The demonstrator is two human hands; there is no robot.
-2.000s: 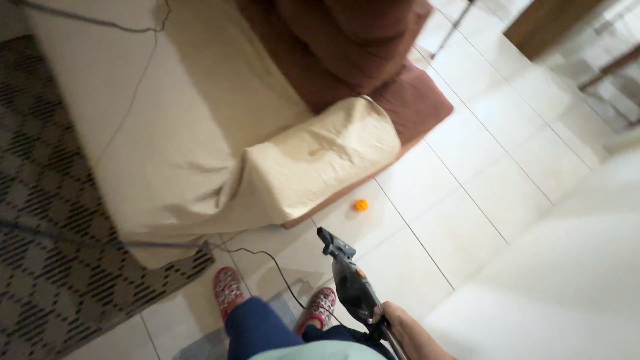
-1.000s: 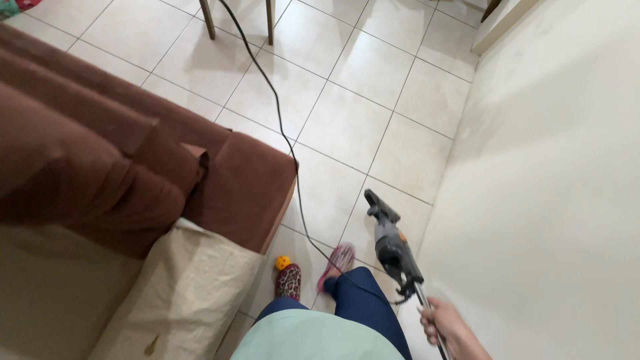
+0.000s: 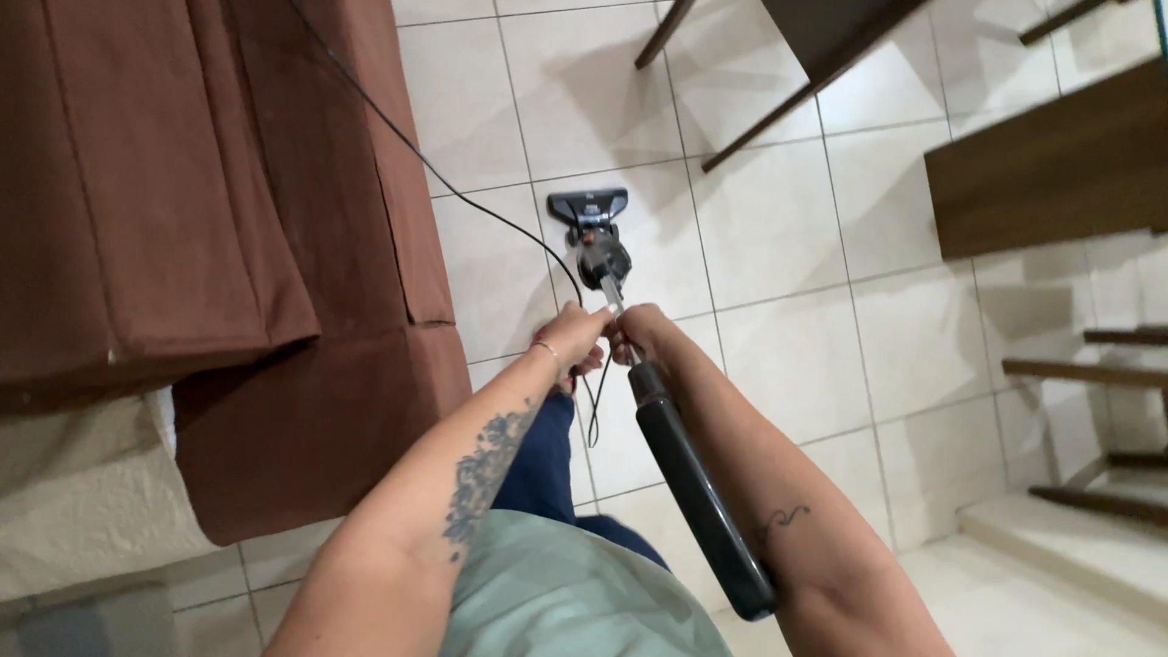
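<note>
An upright stick vacuum cleaner (image 3: 604,260) stands with its floor head (image 3: 588,204) on the tiles, ahead of my feet. My right hand (image 3: 639,330) is closed around its thin metal tube, above the dark motor body. The black handle (image 3: 703,497) slants back toward me beside my right forearm. My left hand (image 3: 577,339) is at the tube next to my right hand, with the black power cord (image 3: 474,205) passing by it. Whether its fingers grip the cord or the tube cannot be told. A loop of cord hangs below the hands.
A sofa with a brown cover (image 3: 319,429) and a cream cloth (image 3: 87,502) lies along the left. Dark wooden chair legs (image 3: 762,126) stand ahead to the right, near a brown wooden panel (image 3: 1049,164). More wooden legs (image 3: 1081,370) are at the right edge. The cord runs toward the upper left.
My left hand, out of view in the earlier frames, has come to the vacuum's tube. The vacuum is now in front of me rather than at my right side. The view has shifted greatly.
</note>
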